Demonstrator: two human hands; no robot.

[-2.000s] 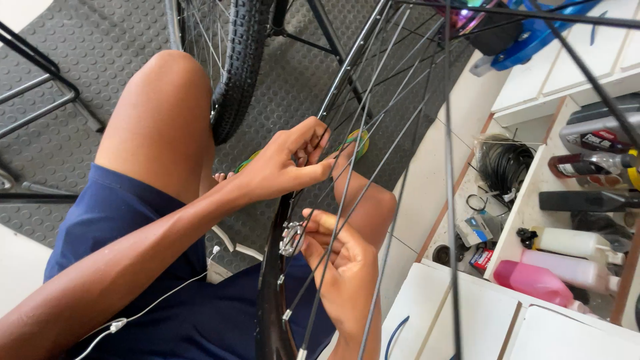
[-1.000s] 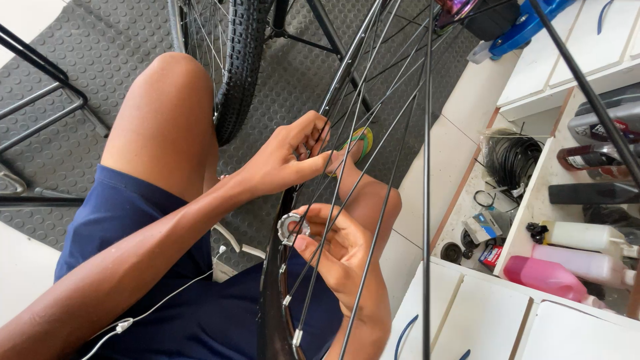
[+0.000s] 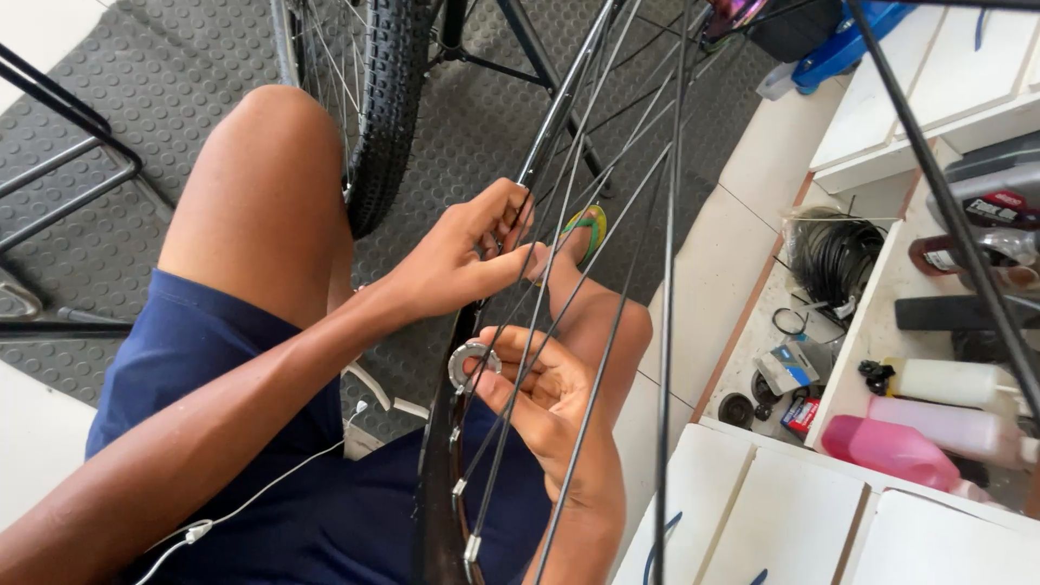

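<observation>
A spoked bicycle wheel stands tilted before me, its black rim [image 3: 439, 455] running up over my lap. In my right hand [image 3: 552, 398], between thumb and fingers, is a round metal spoke wrench [image 3: 474, 366], set at a spoke nipple by the rim's inner edge. My left hand [image 3: 479, 252] grips the rim farther up, its fingers curled around it and the thumb lying toward the spokes. Bare silver spoke nipples [image 3: 472, 548] show on the rim below the wrench. Spokes cross in front of my right hand.
A knobby tyre [image 3: 390, 114] on another wheel stands beyond my knee. Black metal tubing [image 3: 73, 195] is at left. On the right, an open white drawer unit [image 3: 861, 325] holds bottles, coiled black cable [image 3: 837, 260] and small parts. A white earphone cord [image 3: 252, 496] crosses my lap.
The wrench has turned in my right hand; its round face now shows more fully than two seconds ago. My left hand stays at the rim.
</observation>
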